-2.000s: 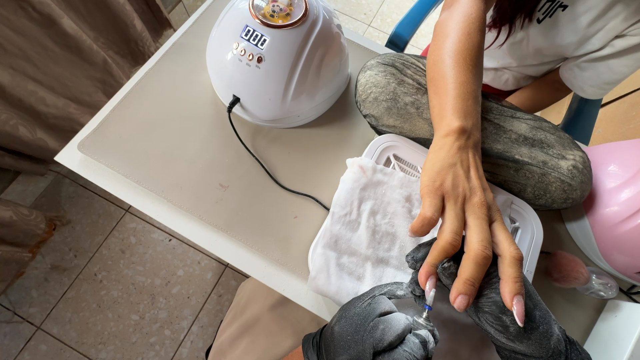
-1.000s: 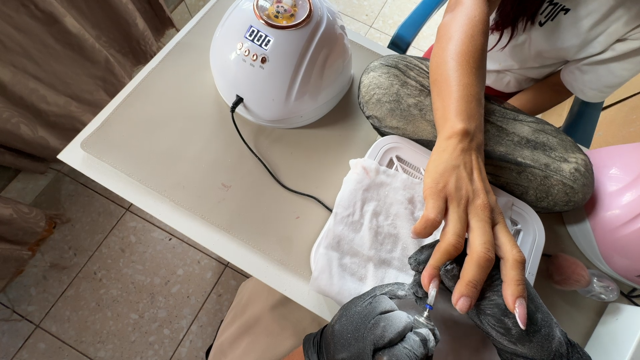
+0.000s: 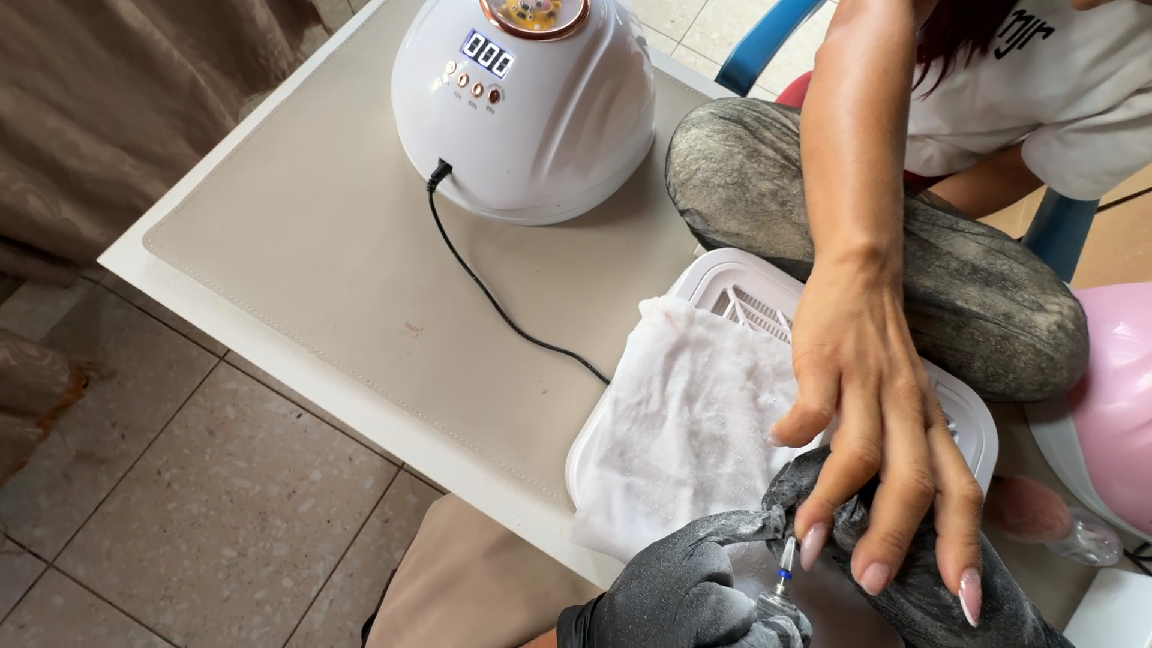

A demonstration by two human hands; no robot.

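Observation:
My left hand (image 3: pixel 688 589), in a dusty black glove, grips a nail drill handpiece (image 3: pixel 781 605) at the bottom centre. Its blue-banded bit (image 3: pixel 787 556) points up beside the index fingernail (image 3: pixel 813 545) of another person's hand (image 3: pixel 868 360). That hand reaches down from the top, palm down, with long pinkish nails. My right hand (image 3: pixel 945 585), also black-gloved and dusty, is under its fingers and holds the index finger; part of my grip is hidden. Beneath lies a white cloth (image 3: pixel 693 423) on a white nail dust collector (image 3: pixel 976 418) with a vented top.
A white nail lamp (image 3: pixel 531 126) with a lit display stands on the beige table mat (image 3: pixel 306 243); its black cable (image 3: pixel 490 301) runs toward the dust collector. The other person's knee (image 3: pixel 981 297) is beside the table. At right are a pink-and-white device (image 3: pixel 1116 387) and a fluffy brush (image 3: pixel 1026 508).

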